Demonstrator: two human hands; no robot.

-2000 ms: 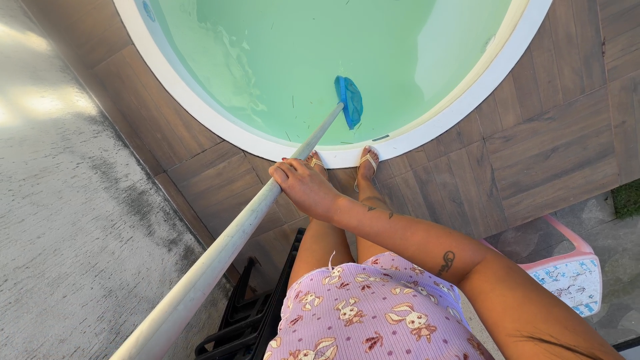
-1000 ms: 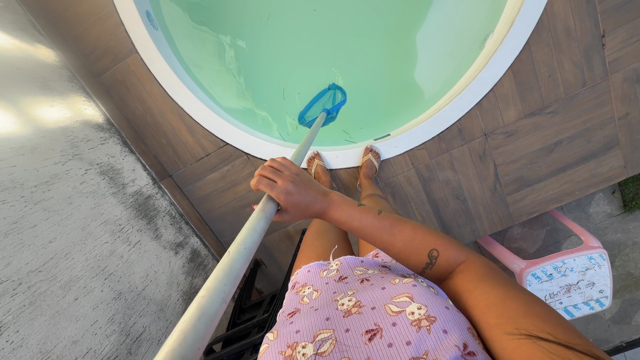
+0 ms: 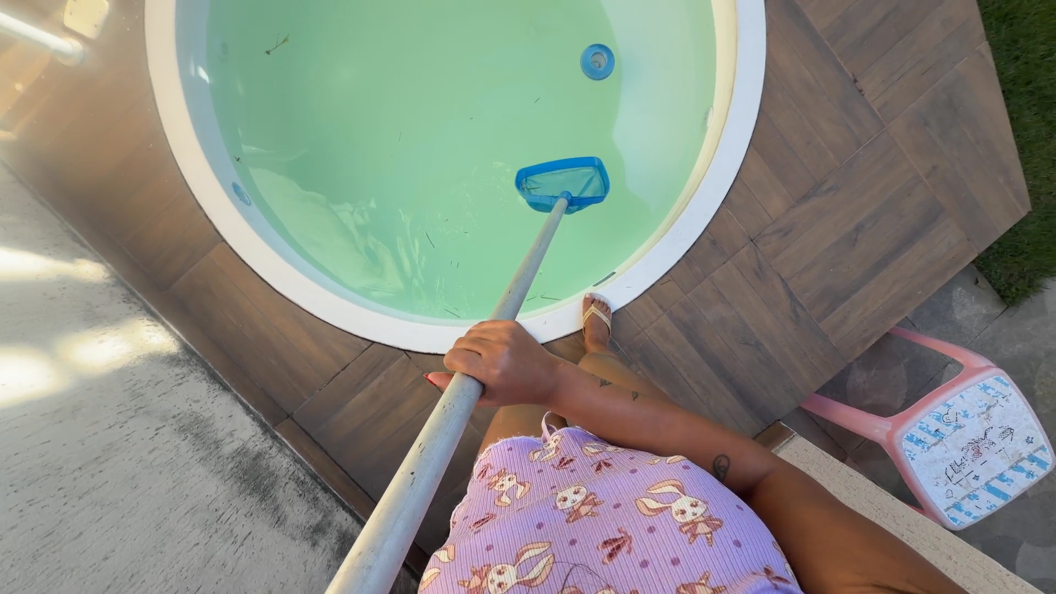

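Observation:
My right hand [image 3: 503, 361] is closed around a long pale pole [image 3: 412, 487] of a pool skimmer, its back facing up and a red-nailed thumb showing at the left. At the pole's far end is the blue-framed skimmer net [image 3: 565, 181], at the water in the round pool [image 3: 747, 99]. The net lies well in from the near rim, below a round blue fitting [image 3: 597, 62]. The pole's near end runs out of the bottom of the view. My left hand is not in view.
Wood-look tiles [image 3: 833, 239] surround the white rim, where my sandalled foot [image 3: 596, 318] stands. A pink step stool [image 3: 899, 429] is at the right, near grass [image 3: 1023, 148]. A rough grey surface [image 3: 124, 412] lies at the left. Twigs [image 3: 277, 45] and bits are in the water.
The skimmer net has moved farther from the near rim, out over the pool. My right hand still grips the pole. The view has shifted, and only one foot shows.

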